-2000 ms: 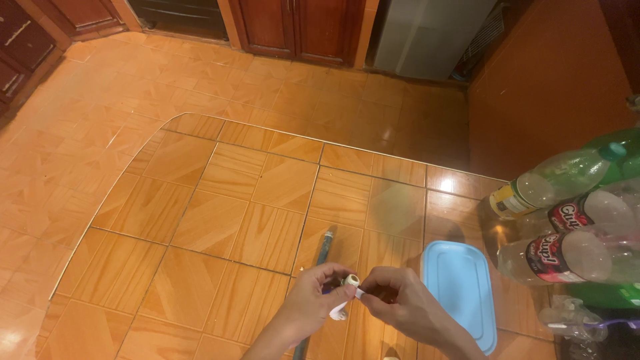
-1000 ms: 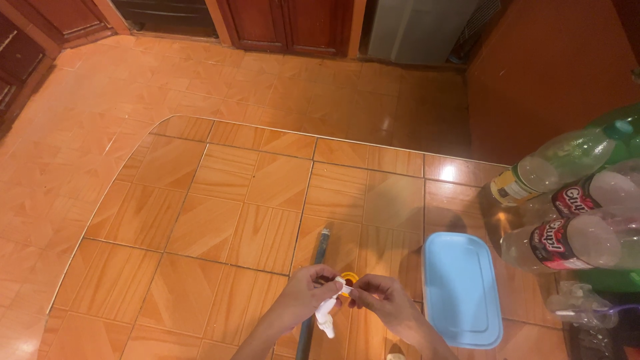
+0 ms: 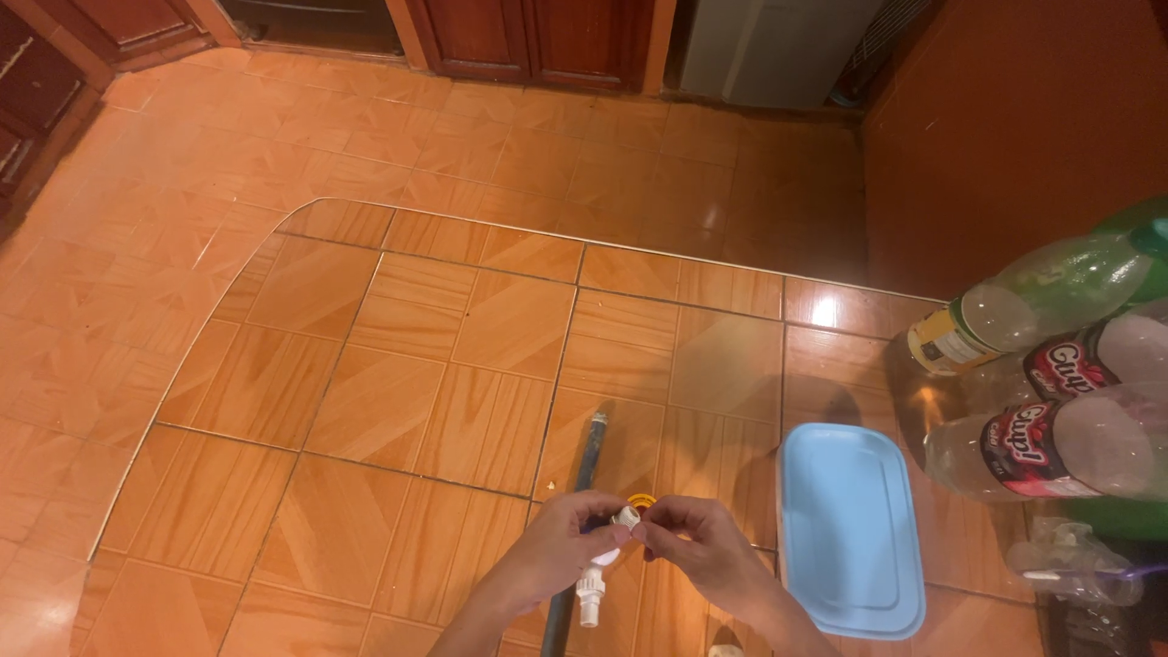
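A white plastic pipe fitting (image 3: 591, 584) with a ribbed nut is held in my left hand (image 3: 570, 538), its threaded end pointing up between the fingers. My right hand (image 3: 698, 543) pinches at that end with thumb and forefinger; whether something thin is between them cannot be told. Just behind the fingertips shows part of a yellow ring-shaped thing (image 3: 642, 500), mostly hidden by the hands. Under the left hand a dark pipe (image 3: 591, 452) lies on the tiled countertop (image 3: 383, 401). At the bottom edge a small pale object (image 3: 725, 650) is partly cut off.
Right of my hands lies a container with a light blue lid (image 3: 850, 529). Several plastic bottles (image 3: 1013, 447) lie along the right side, near a clear plastic bag (image 3: 1077, 561). The counter's edge (image 3: 474, 219) curves around the far and left sides, with the tiled floor beyond.
The white fitting's ribbed lower part now shows below my left hand. The yellow ring, plain to see one second ago, is now more covered by my fingers. Both hands stay close together.
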